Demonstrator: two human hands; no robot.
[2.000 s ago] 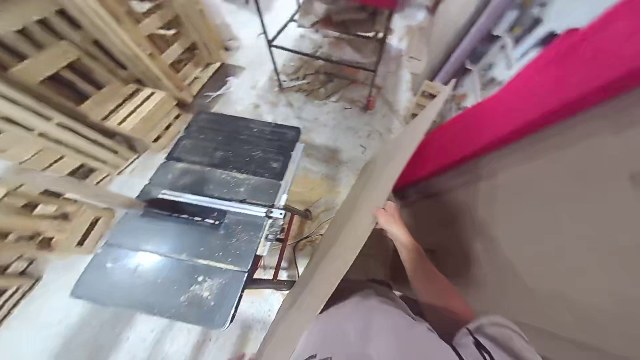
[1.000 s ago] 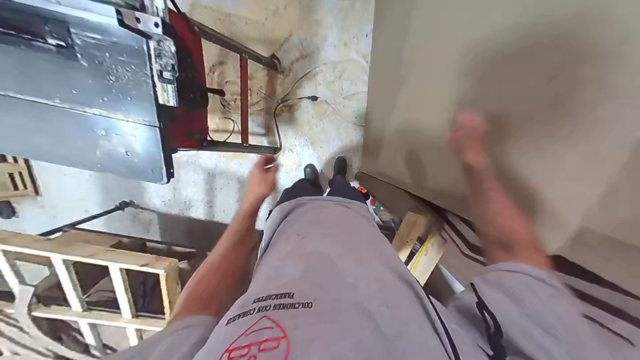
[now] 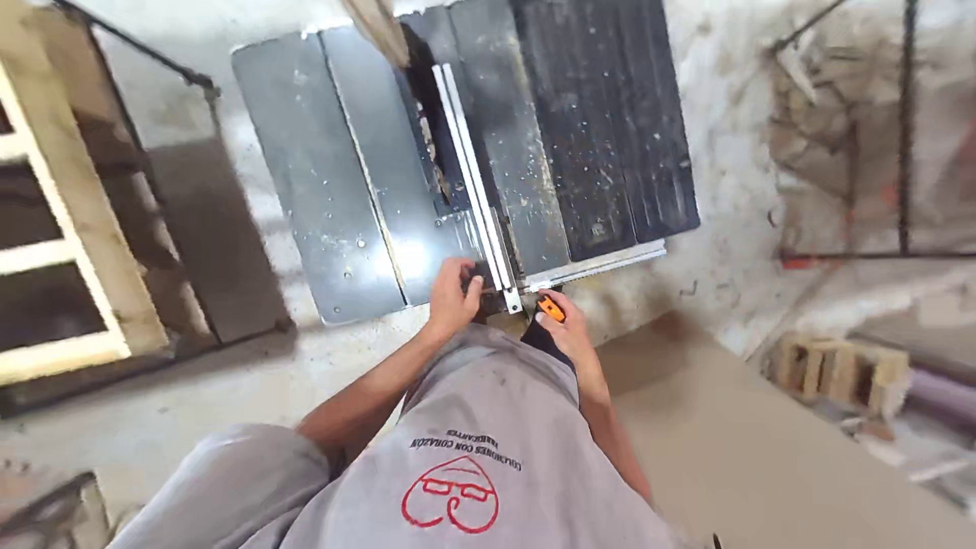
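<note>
A table saw (image 3: 404,175) with a dark, dusty metal top stands in front of me. Its silver rip fence (image 3: 476,179) runs across the top to the near edge, where it meets a silver guide rail (image 3: 598,263). At the near edge, left of the fence's end, is my left hand (image 3: 455,295), its thumb and fingers curled about a dark part; whether it grips that part is unclear. Right of the fence's end, below the rail, my right hand (image 3: 566,324) holds a small orange tool (image 3: 550,308), whose exact kind I cannot make out.
A large brown panel (image 3: 732,435) lies or leans at the lower right. Pale wooden frames (image 3: 114,252) stand at the left, beside a dark metal stand (image 3: 206,84). A small wooden pallet (image 3: 842,374) is at the right. A blurred wooden piece (image 3: 377,27) extends over the saw's far side.
The view has swung to the table saw. My right hand, over the brown panel a second ago, is now at the saw's near edge with the orange tool. My left hand is also there.
</note>
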